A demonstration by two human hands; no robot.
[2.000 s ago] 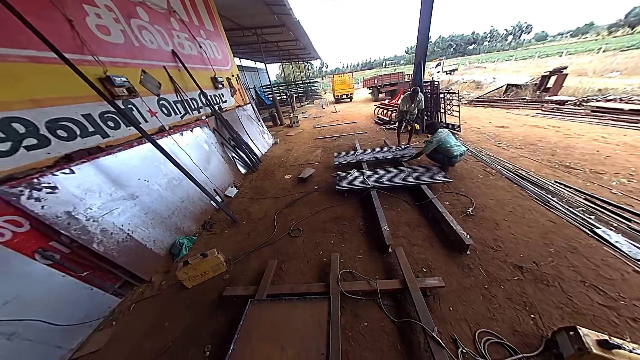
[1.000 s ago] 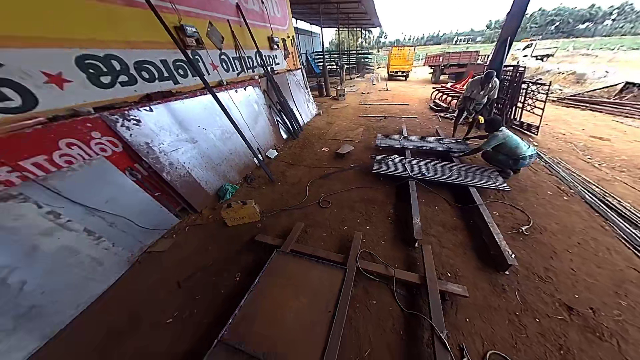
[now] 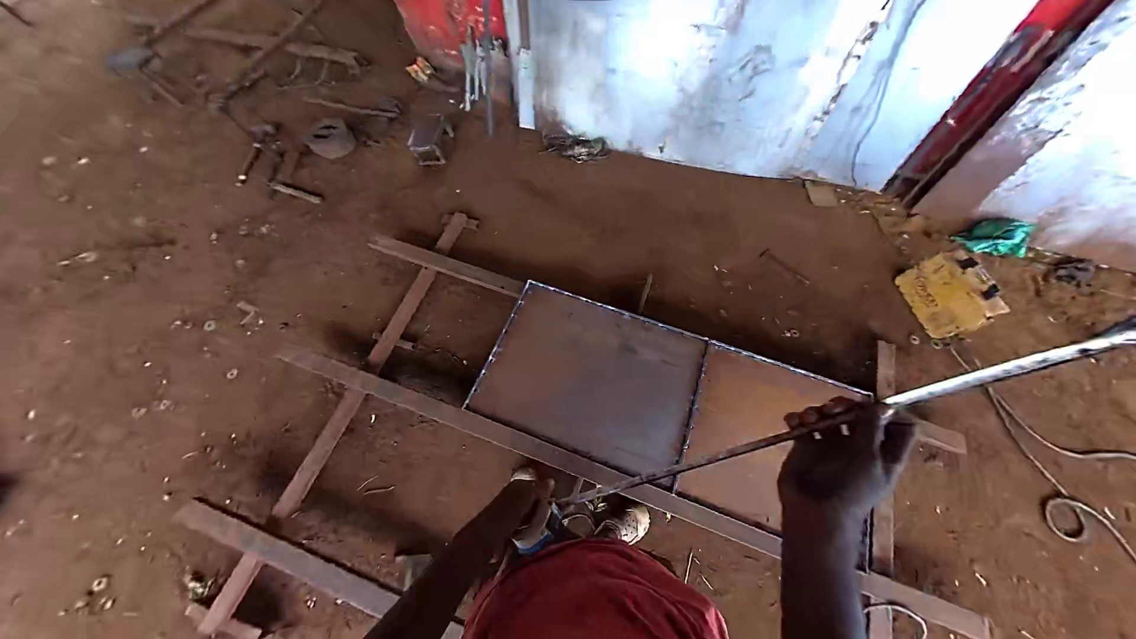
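Observation:
My right hand (image 3: pixel 839 457) is closed around a long thin metal bar (image 3: pixel 1003 366), which runs from the right edge down toward my body. At the bar's lower end is my left hand (image 3: pixel 530 508), its fingers bent near a small blue object; its hold on the bar is unclear. Below and beyond the hands lies a rectangular metal frame with rust-brown sheet panels (image 3: pixel 595 382). It rests on a rack of long steel beams (image 3: pixel 497 435) on the ground, one beam passing just in front of my feet.
Metal sheets (image 3: pixel 657 89) lean along the far side. A yellow box (image 3: pixel 951 293) and green cloth (image 3: pixel 996 237) lie at right, with a cable (image 3: pixel 1038 470) on the dirt. Scrap bars (image 3: pixel 266 58) and a small metal block (image 3: pixel 430 140) are at upper left.
The view has swung left and down. Both my hands and the long bar now show; neither hand was visible in the earlier frames. The two people seen working before are out of view.

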